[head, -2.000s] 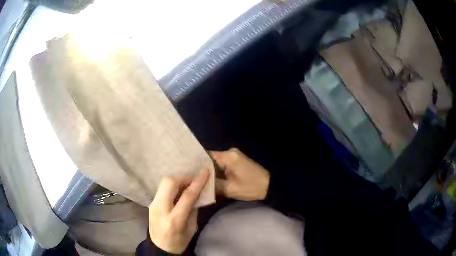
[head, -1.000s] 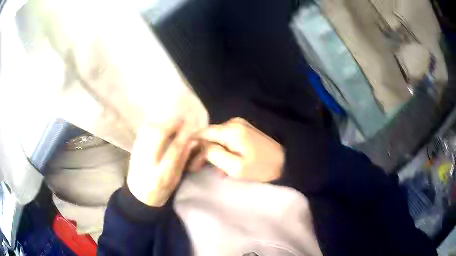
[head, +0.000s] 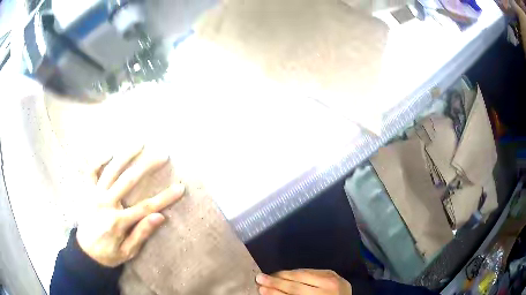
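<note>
A speckled brown fabric panel (head: 199, 245) lies over the near edge of the white table, its far part washed out by the lamp. My left hand (head: 127, 210) rests flat on it with fingers spread. My right hand (head: 305, 283) pinches the panel's right edge between thumb and fingers, below the table edge. The sewing machine head (head: 109, 52) is at the upper left, and its needle area is blurred by glare. The panel's far end near the machine is too bright to make out.
Another brown panel (head: 311, 43) lies on the table right of the machine. The table's front edge (head: 323, 173) carries a measuring tape. A bundle of brown pieces (head: 412, 190) on pale green cloth (head: 383, 222) is at the right. Part of another person's hand (head: 510, 11) shows at the upper right.
The view has shifted up to show the machine. The panel now lies on the table. My hands, close together before, are apart, with my left hand flat on the cloth.
</note>
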